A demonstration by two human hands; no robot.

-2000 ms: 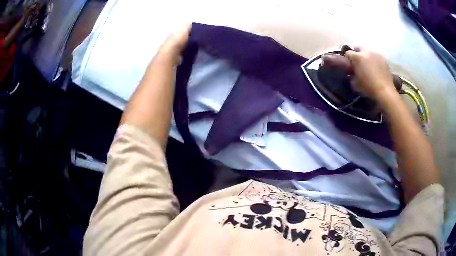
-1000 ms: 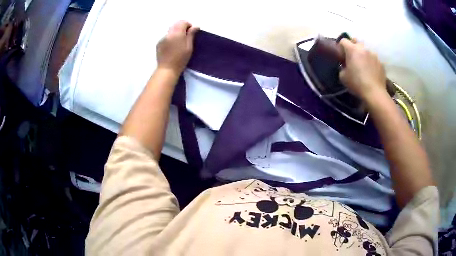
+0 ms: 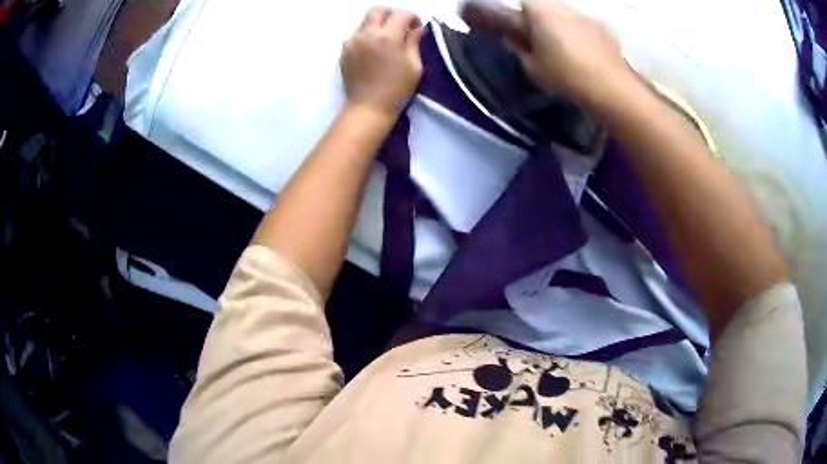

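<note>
The garment body (image 3: 462, 163), dark purple with pale lilac-white inside, lies across the table, its near part against my front. My left hand (image 3: 383, 59) holds the upper left corner of its purple edge band. My right hand (image 3: 567, 50) grips the brown handle of the steam iron (image 3: 517, 95), which rests on the purple band with its tip close beside my left hand. A loose purple flap, perhaps a pocket bag (image 3: 517, 231), lies folded over the pale inside with a pale strip beside it. The iron's far side is cut off or hidden by my hand.
The padded pressing table (image 3: 245, 100) has a white cover with tan stains at the right. The yellowish iron hose (image 3: 694, 113) curves behind my right forearm. Dark cloth and clutter lie below the table's left edge. More dark cloth shows at the far upper right.
The iron and my right hand have slid left and up along the purple band toward my left hand. My left hand and the garment corner have shifted right and up in view.
</note>
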